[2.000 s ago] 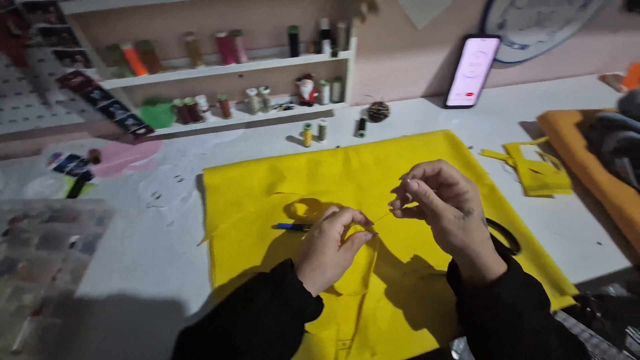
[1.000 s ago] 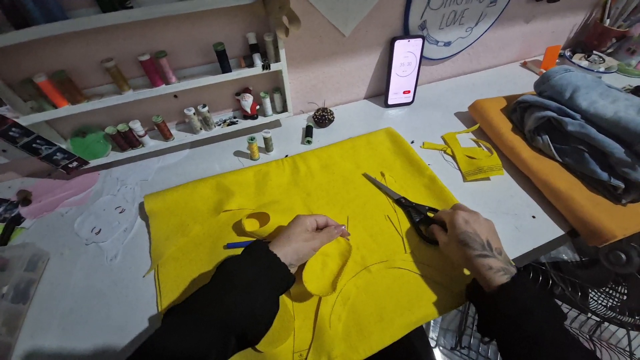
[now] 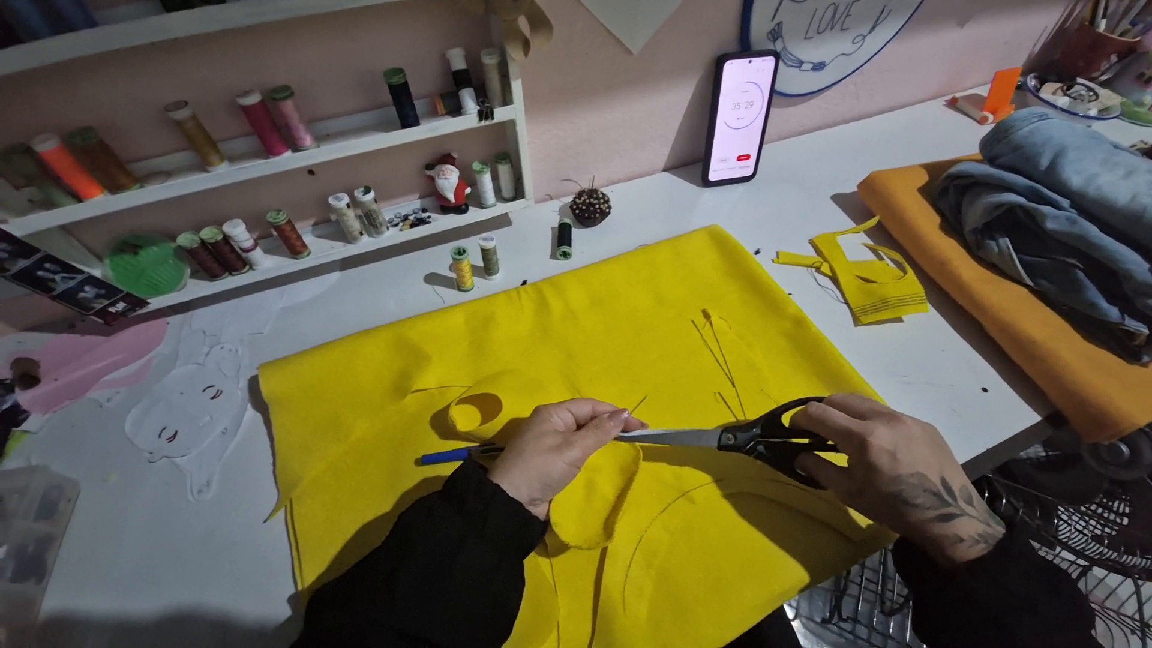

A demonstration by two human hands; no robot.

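Observation:
Yellow felt lies spread over the table, with curved lines drawn on it. My left hand pinches the edge of a rounded yellow felt piece that hangs below the fingers. In my right hand are black-handled scissors, their blades pointing left, with the tips at my left fingertips. Whether the blades are parted there is hard to tell. A blue pen lies partly behind my left hand. Thread strands rest on the felt above the scissors.
Thread spools and a dark pincushion stand behind the felt, below a white shelf. A phone leans on the wall. Felt scraps, orange cloth and folded denim lie right. Paper drawings lie left.
Two seconds ago my right hand held no scissors; one second ago it had them on the felt, apart from my left hand. Now their tips have moved left to my left fingertips.

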